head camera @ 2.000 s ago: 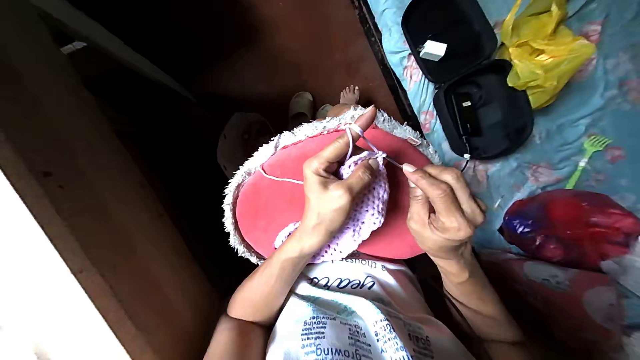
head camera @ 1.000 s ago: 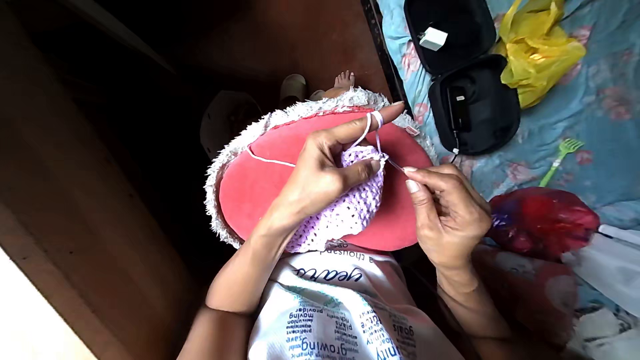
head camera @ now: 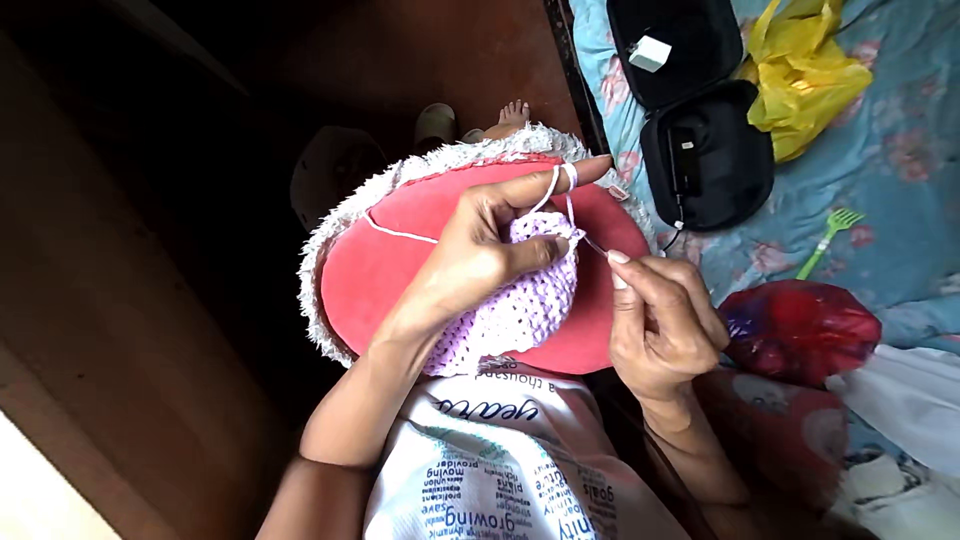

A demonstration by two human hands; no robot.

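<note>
My left hand (head camera: 487, 247) pinches the top edge of a lilac crocheted piece (head camera: 529, 311) between thumb and fingers. Its index finger points out to the right with lilac yarn (head camera: 571, 180) looped round it. A yarn strand crosses the red cushion (head camera: 382, 292) with a fluffy white-grey rim, which lies under the work. My right hand (head camera: 660, 315) grips a thin crochet hook (head camera: 596, 246) between thumb and index finger. The hook's tip meets the piece at its upper right edge, beside my left thumb; the tip itself is too small to make out.
At the right, a bed with a blue floral sheet (head camera: 900, 225) holds an open black case (head camera: 709, 157), a white adapter (head camera: 649, 54), a yellow plastic bag (head camera: 802, 82), a green plastic fork (head camera: 821, 244) and a red bag (head camera: 802, 330). A foot (head camera: 514, 114) shows beyond the cushion.
The left index finger, raised two seconds ago, now stretches further to the right with the yarn round it. More of the crocheted piece's lower part shows below the left hand than two seconds ago.
</note>
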